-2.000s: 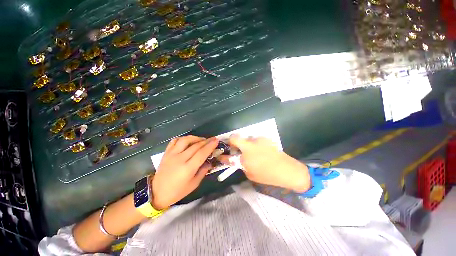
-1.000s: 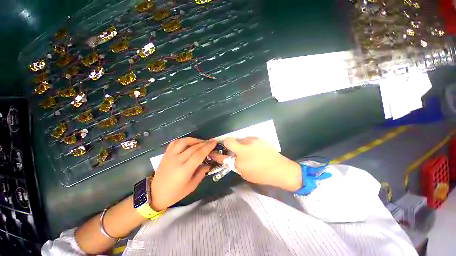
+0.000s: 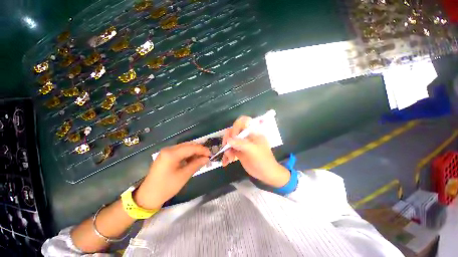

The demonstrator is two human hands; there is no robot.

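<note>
A small dark round housing is between my hands, partly hidden by fingers. My left hand holds it by its left edge with thumb and fingers. My right hand grips thin pale tweezers like a pen, slanting down-left, with the tip at the housing. A white sheet lies under and behind both hands. Fine detail inside the housing is too small to tell.
A clear ridged tray with several gold circuit pieces lies beyond my left hand. A black tray is far left. Another white sheet, a filled clear tray and loose paper are right. A red bin stands lower right.
My hands were closed together around the housing; they have moved slightly apart. The tweezers now point up-right from the housing in my right hand. My left wrist has turned, hiding the watch face.
</note>
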